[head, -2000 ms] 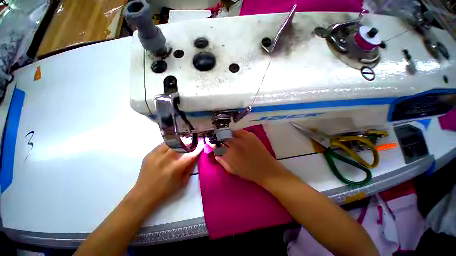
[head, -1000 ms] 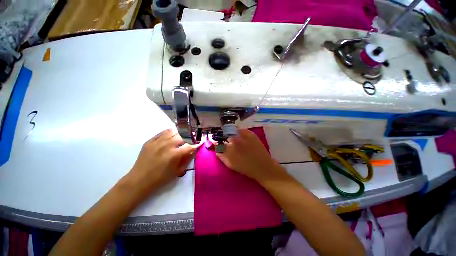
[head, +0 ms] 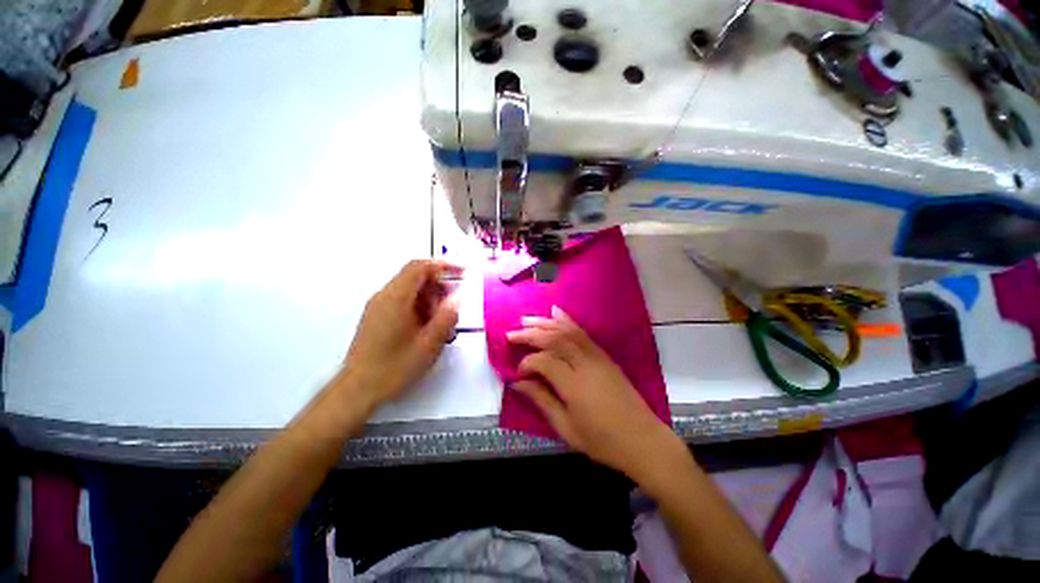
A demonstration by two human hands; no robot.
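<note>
A magenta fabric panel [head: 627, 330] lies on the white table under the presser foot [head: 545, 245] of the sewing machine [head: 684, 137], with its near end at the table's front edge. A small folded bit shows at its lit top left corner. My right hand [head: 565, 376] rests on the panel with fingers spread, not gripping it. My left hand [head: 405, 325] is just left of the panel, fingers curled with a gap to the thumb, and holds nothing visible. The needle tip is too small and glaring to make out.
Scissors [head: 787, 330] with green and yellow handles lie right of the panel, beside an orange item [head: 878, 330]. A magenta bobbin [head: 882, 68] sits on the machine head. Pale pink and magenta garment pieces [head: 730, 512] hang below the table's front edge [head: 399, 442].
My left hand has drawn back from the presser foot and let go of the fabric. My right hand has moved from beside the foot down onto the panel. The view has shifted.
</note>
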